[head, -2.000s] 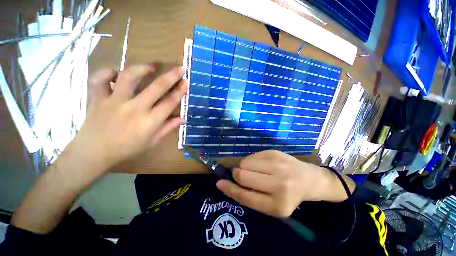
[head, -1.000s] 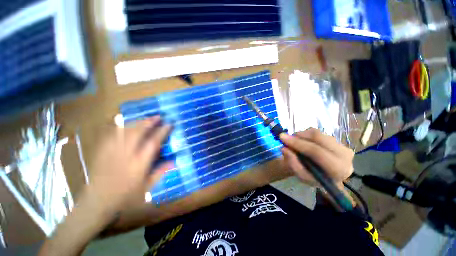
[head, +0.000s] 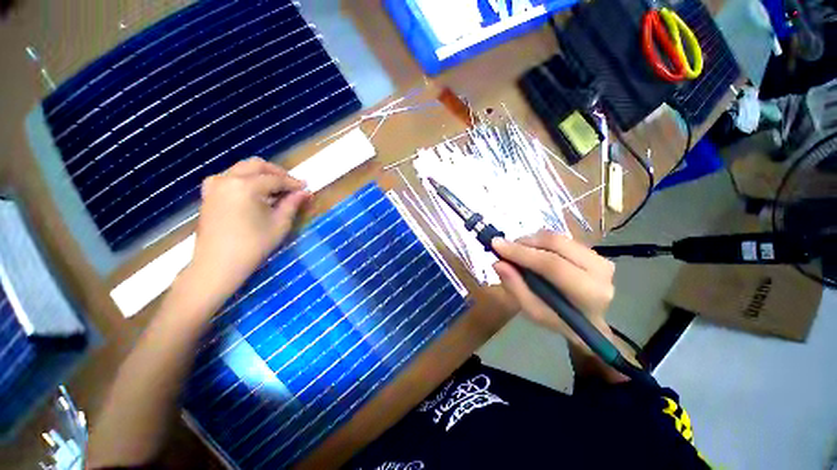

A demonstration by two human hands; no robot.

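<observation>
The blue solar cell panel [head: 340, 303] with thin silver lines lies nearest me, turned at a slant. My left hand [head: 248, 216] is above its far edge, by the long white strip [head: 335, 162], with thumb and fingers pinched together. A dark bit shows at the fingertips; I cannot tell whether they hold it. My right hand [head: 560, 280] grips the soldering iron [head: 551, 298] like a pen. The iron's metal tip points up and left, over the left part of the pile of white and silver strips [head: 496, 188] right of the panel.
A dark unworked panel stack [head: 202, 110] lies beyond the white strip. A blue-and-white panel stack [head: 37, 285] is at the left edge. Blue bin [head: 413, 37], black box with yellow patch [head: 578, 133], scissors [head: 675, 46] and iron cord lie to the right. A fan [head: 808, 211] stands beyond.
My left hand has moved from the panel's left part to its far edge. The iron tip has moved off the panel to the strip pile. The view has turned and shifted right.
</observation>
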